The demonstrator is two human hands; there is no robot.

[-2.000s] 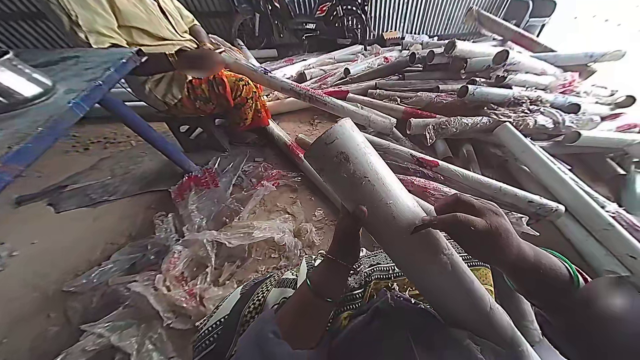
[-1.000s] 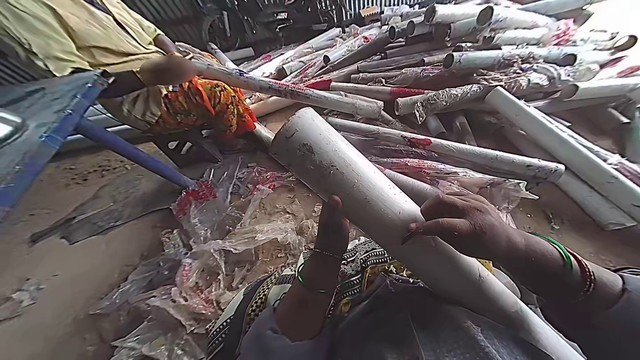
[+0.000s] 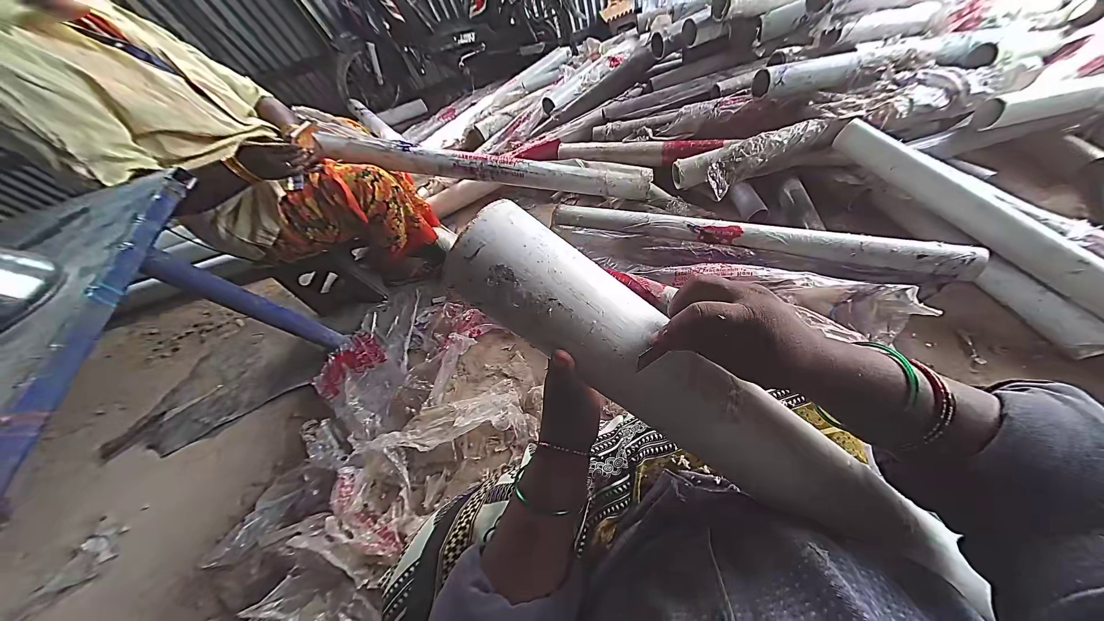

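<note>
A thick white plastic pipe [image 3: 586, 302] with scuffs and dark smudges lies slantwise across my lap, its closed-looking near surface running from centre to lower right. My left hand [image 3: 569, 405] supports it from below and the left side, the thumb against its wall. My right hand [image 3: 733, 332] is above the pipe, pinching a small thin dark blade-like piece [image 3: 653, 355] whose edge touches the pipe's upper surface. What exactly the piece is cannot be told. Patterned cloth [image 3: 630, 448] lies under the pipe.
Torn clear plastic wrap [image 3: 448, 423] covers the ground at left. A blue-edged table [image 3: 129, 259] stands far left. Another person [image 3: 138, 95] sits behind, holding a long pipe [image 3: 483, 168]. A heap of pipes [image 3: 802, 73], some wrapped, fills the back right; a parked motorcycle stands behind.
My right hand has moved along the pipe, and its fingers have closed from a looser spread. My left hand still supports the pipe. The view has shifted.
</note>
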